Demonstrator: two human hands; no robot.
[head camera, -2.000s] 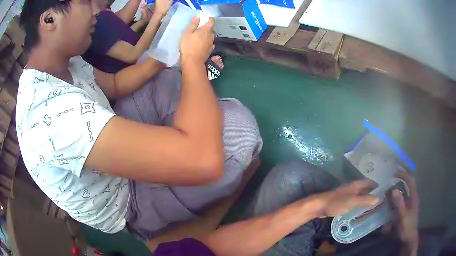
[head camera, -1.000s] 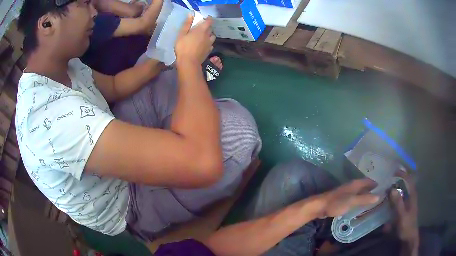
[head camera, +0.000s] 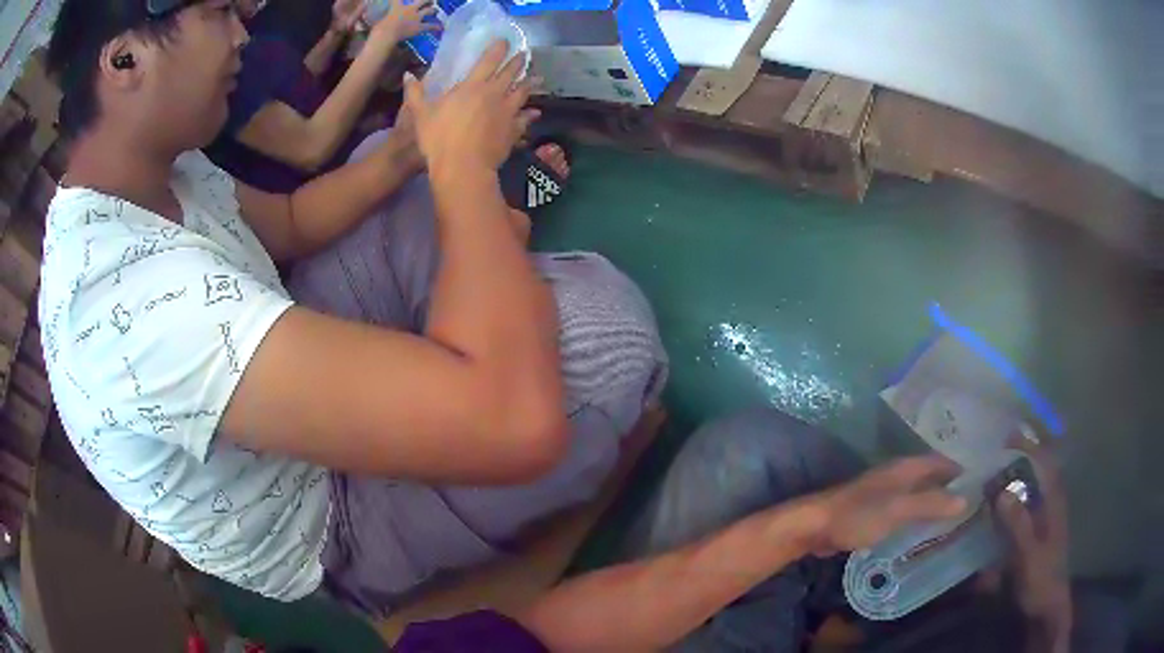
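Note:
A frosted translucent housing (head camera: 922, 577) with rounded ends lies over my lap at the lower right, a small ring at its near end and thin reddish wires along it. My left hand (head camera: 891, 508) reaches in from the left, fingers stretched over the upper edge of the housing. My right hand (head camera: 1031, 523) is at the far right, blurred, its fingers around the far end of the housing, where a small shiny dark part shows. An open carton (head camera: 947, 398) with a blue edge stands just beyond the housing.
A seated person in a white patterned shirt (head camera: 166, 370) is close on my left, holding a translucent shell (head camera: 483, 49). Another person sits behind. Blue and white boxes (head camera: 590, 54) stand on a wooden pallet (head camera: 817, 143) across the green floor (head camera: 715, 242). My jeans knee (head camera: 753, 478) is raised.
The neighbour's hands have shifted on a rounded translucent shell, where a white sheet-like piece showed before. My hands and the housing have barely moved.

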